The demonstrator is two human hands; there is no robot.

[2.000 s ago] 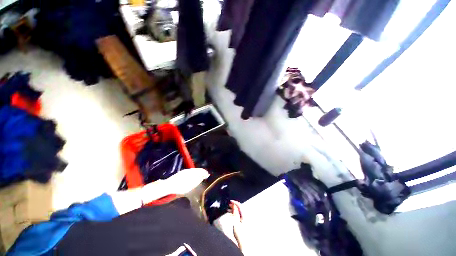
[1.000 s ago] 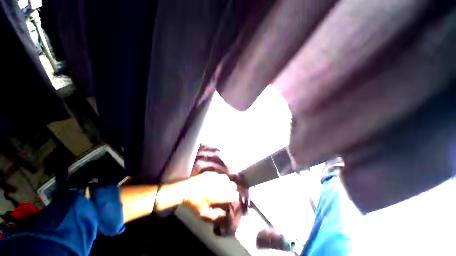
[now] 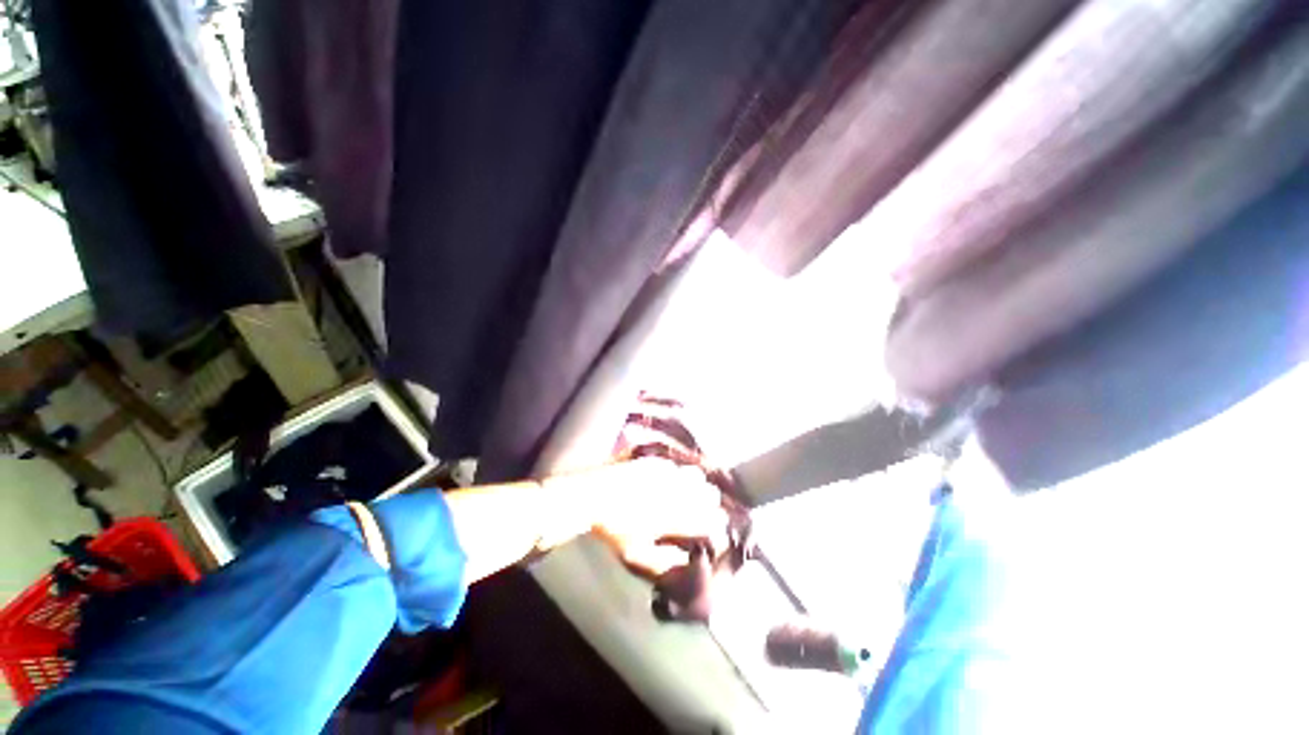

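A dark, brownish striped bundle (image 3: 686,592) lies on the pale window ledge (image 3: 632,632). My left hand (image 3: 668,514) reaches in from the lower left, with its fingers closed over the bundle; the glare hides their exact hold. A small dark thread spool (image 3: 804,648) lies on its side to the right of the bundle. My right arm shows as a blue sleeve at the lower right. My right hand (image 3: 950,428) is washed out by glare beside the curtain's lower edge, and its fingers cannot be made out.
Dark curtains (image 3: 574,187) hang over the bright window and fill the top. At left are a white-rimmed box (image 3: 201,503) with dark pieces, a red slatted basket (image 3: 151,543) and a white table edge (image 3: 43,273). A dark bar (image 3: 826,457) crosses the window.
The view has moved from the floor and basket to the window. My left hand has gone to the bundle on the ledge. My right sleeve has come into view beside the curtain.
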